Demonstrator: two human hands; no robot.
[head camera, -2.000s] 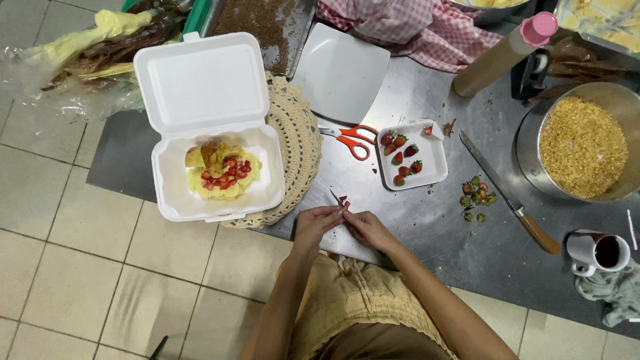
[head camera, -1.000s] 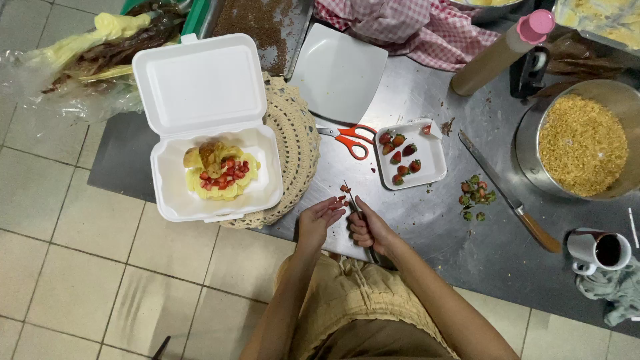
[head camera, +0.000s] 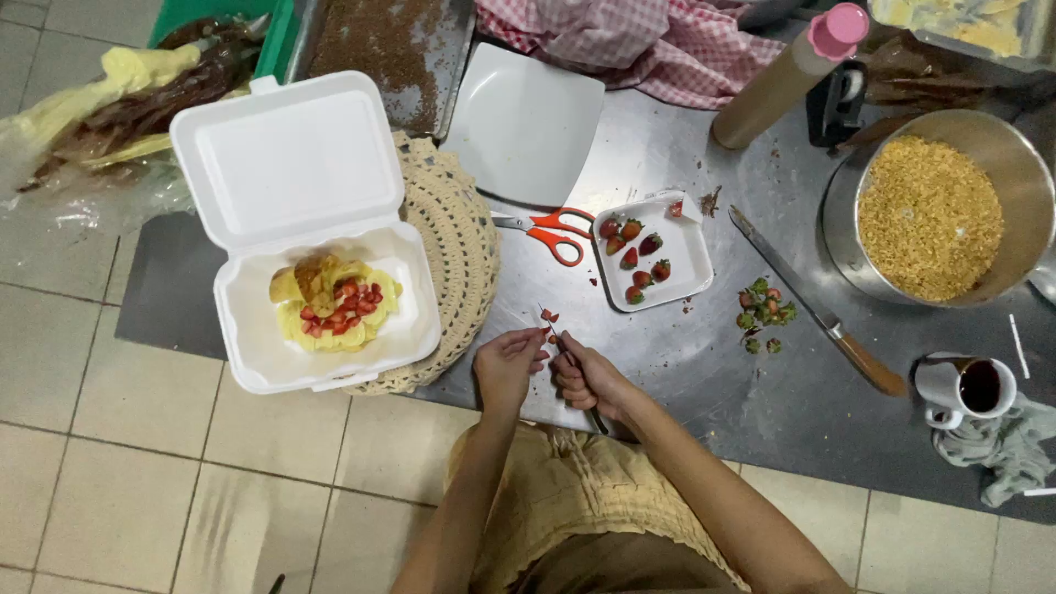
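At the table's near edge my right hand (head camera: 590, 378) grips a small knife, its dark handle end showing below the fist and its thin blade pointing away. My left hand (head camera: 510, 367) pinches a small red strawberry piece (head camera: 545, 330) against the blade. Cut strawberry bits (head camera: 550, 315) lie just beyond the fingertips. A white foam tray (head camera: 689, 276) holds several whole strawberries (head camera: 629, 258). To the left, an open foam clamshell box (head camera: 247, 330) contains a pale yellow food with browned folds, topped by chopped strawberries (head camera: 353, 301).
The box rests partly on a crocheted placemat (head camera: 462, 272). Orange-handled scissors (head camera: 557, 235), a white plate (head camera: 524, 124) and a long wood-handled knife (head camera: 792, 285) lie nearby. Strawberry tops (head camera: 765, 309), a steel pot (head camera: 846, 223), a mug of dark liquid (head camera: 936, 384) and a pink-capped bottle (head camera: 767, 91) are to the right.
My right hand has turned from an open, flatter pose into a fist around the knife handle. Red pieces now lie on the table beyond my fingertips.
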